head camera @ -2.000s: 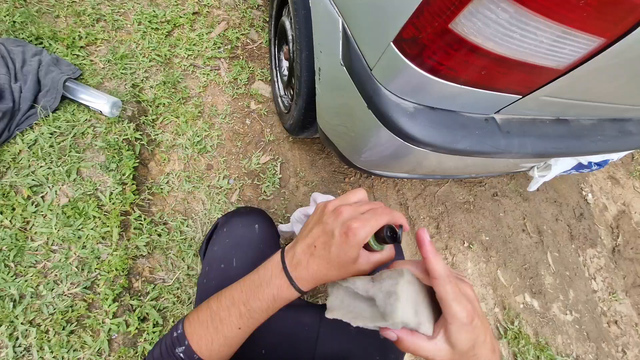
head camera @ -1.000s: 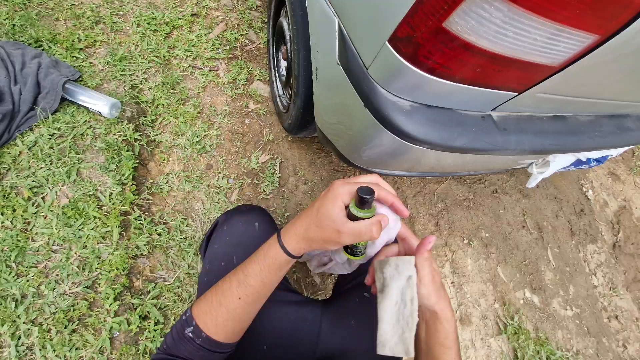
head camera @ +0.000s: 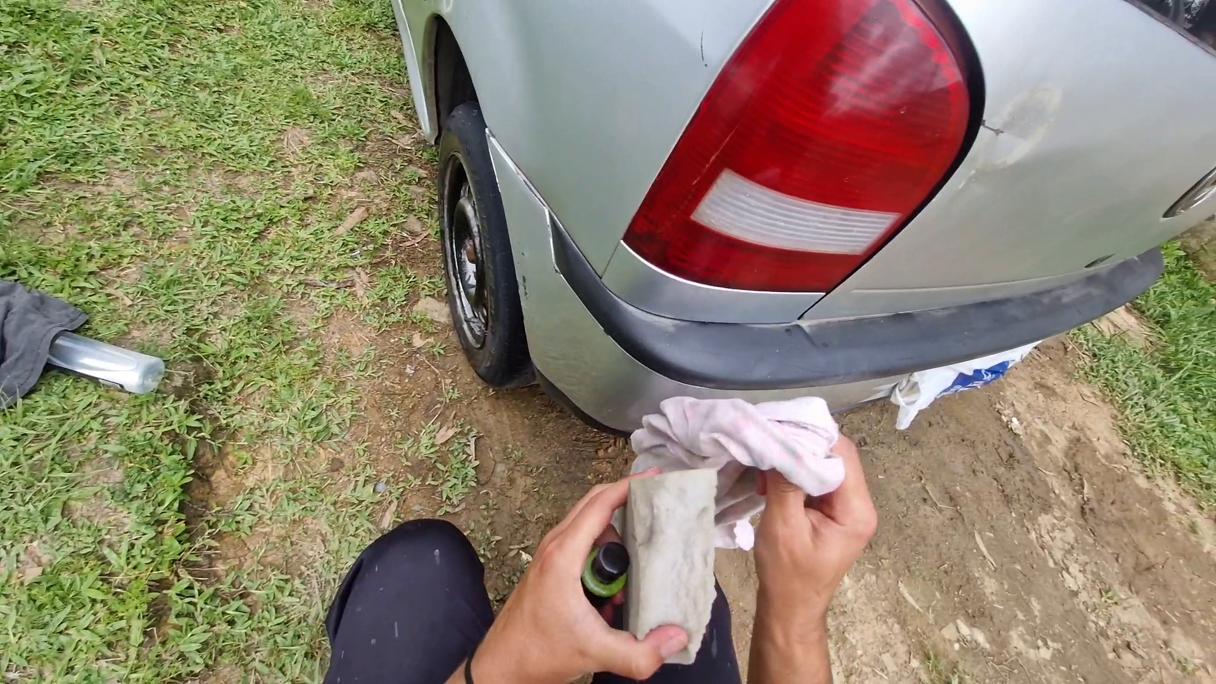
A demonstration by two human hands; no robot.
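Observation:
My left hand (head camera: 570,589) grips a worn grey-white block (head camera: 673,560), which looks like a sponge or pad, between thumb and fingers. The same hand also holds a small bottle with a black cap and green top (head camera: 608,568), tucked against the palm; its lower part is hidden. In my right hand (head camera: 817,532) is a crumpled pale pinkish cloth (head camera: 741,437), pinched by thumb and fingers and hanging just behind the block. Both hands are above my lap, below the rear bumper (head camera: 760,356) of a silver car.
Above are the car's red tail light (head camera: 807,152) and, to the left, its rear wheel (head camera: 475,247). A white and blue plastic piece (head camera: 959,380) hangs under the bumper. On the grass at left lie a dark cloth (head camera: 33,332) and a clear bottle (head camera: 106,363).
The block, held in my right hand before, is now in my left hand with the bottle. My right hand has taken hold of the pale cloth and raised it. The view has tilted up toward the car.

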